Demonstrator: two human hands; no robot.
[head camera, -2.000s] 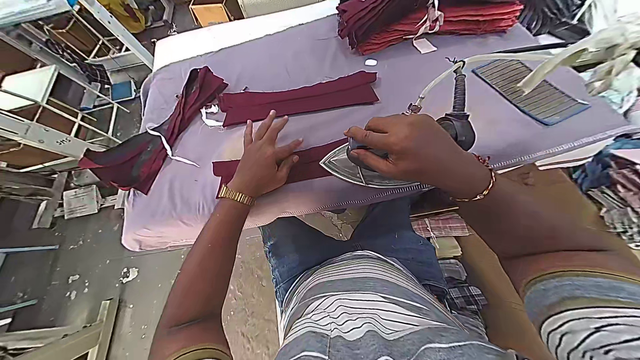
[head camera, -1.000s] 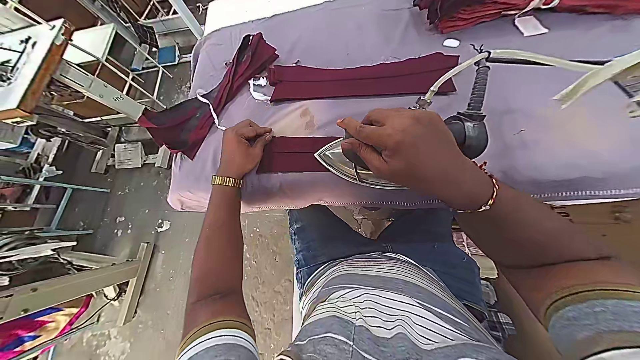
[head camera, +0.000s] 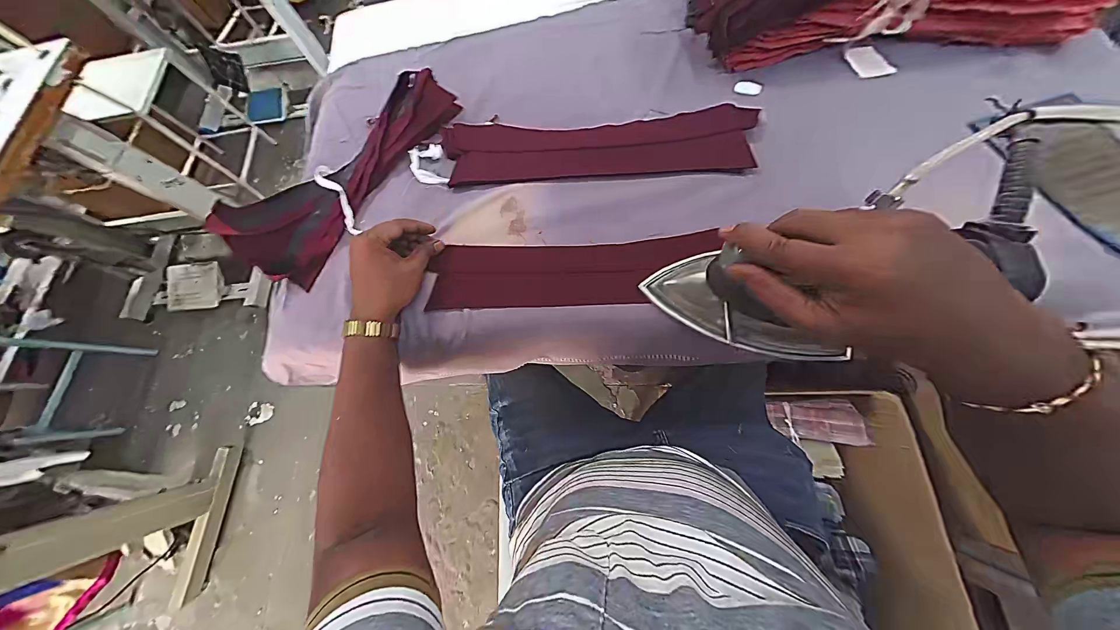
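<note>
My right hand (head camera: 840, 280) grips the handle of a steam iron (head camera: 691, 297), whose soleplate lies over the right part of a maroon fabric strip (head camera: 534, 276). My left hand (head camera: 394, 267) pinches the strip's upper left corner between thumb and fingers. Farther back on the cloth-covered table lies a second maroon strip (head camera: 604, 144), roughly parallel to the first. A bundle of maroon and dark strips (head camera: 350, 192), tied with a white strip (head camera: 337, 197), lies to the left, touching or close to my left hand. The iron's hose (head camera: 945, 157) leads off to the right.
The lilac table cover (head camera: 542, 52) has a brown stain above the near strip. A stack of red and maroon cloth (head camera: 919, 35) stands at the back right, with a small white piece (head camera: 747, 87) nearby. Metal frames (head camera: 175, 175) stand left of the table; an open box (head camera: 901, 490) is below.
My left hand, which lay spread on the near strip two seconds ago, has moved to its left end and pinches it. The iron stays in my right hand. The view has shifted.
</note>
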